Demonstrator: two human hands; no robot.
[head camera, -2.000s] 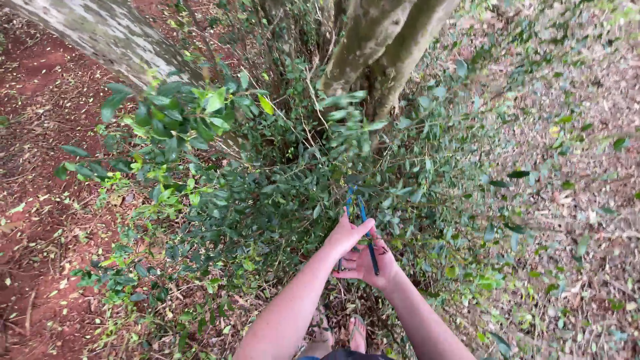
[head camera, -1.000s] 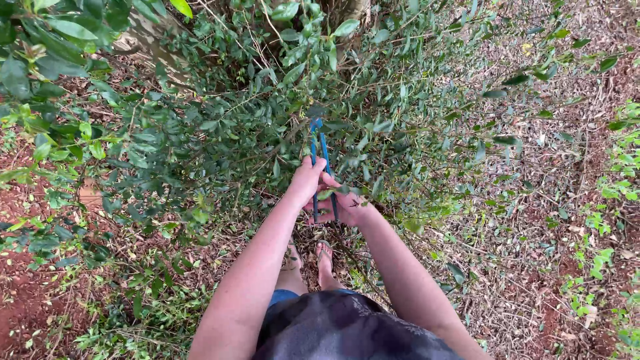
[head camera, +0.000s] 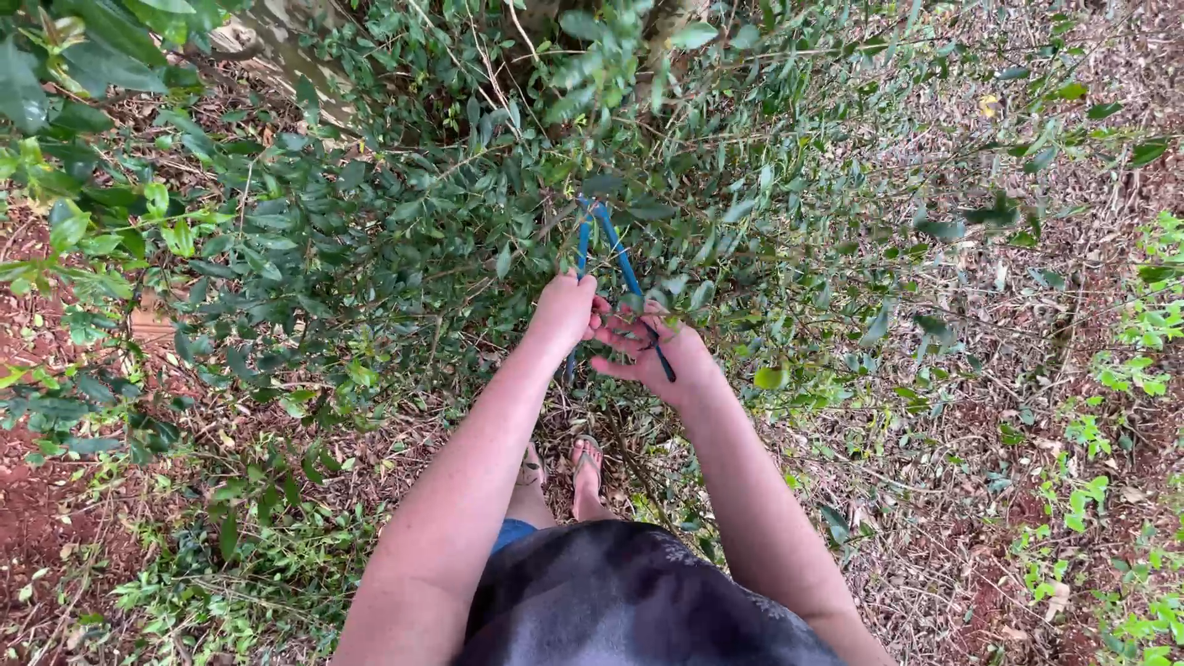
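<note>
Blue long-handled shears (head camera: 622, 252) point away from me into a leafy shrub (head camera: 435, 213), their two handles spread in a narrow V. My left hand (head camera: 564, 314) is closed around the left handle, whose lower end shows below the fist. Against the open palm of my right hand (head camera: 661, 351) lies the right handle, with its dark end at the heel of the hand and the fingers spread toward the left hand. Leaves hide the head of the shears, so what lies between the blades cannot be told.
Pale trunks (head camera: 296, 55) rise behind the shrub at the top. Leafy branches (head camera: 92, 65) hang close at upper left. My sandalled foot (head camera: 586, 467) stands on ground with dry leaf litter (head camera: 906, 555); reddish soil (head camera: 37, 518) shows at the left.
The handles of the shears, nearly parallel one second ago, are now spread wider. My right hand has moved away from my left and its fingers have opened out. The view has tilted down since the earliest frame.
</note>
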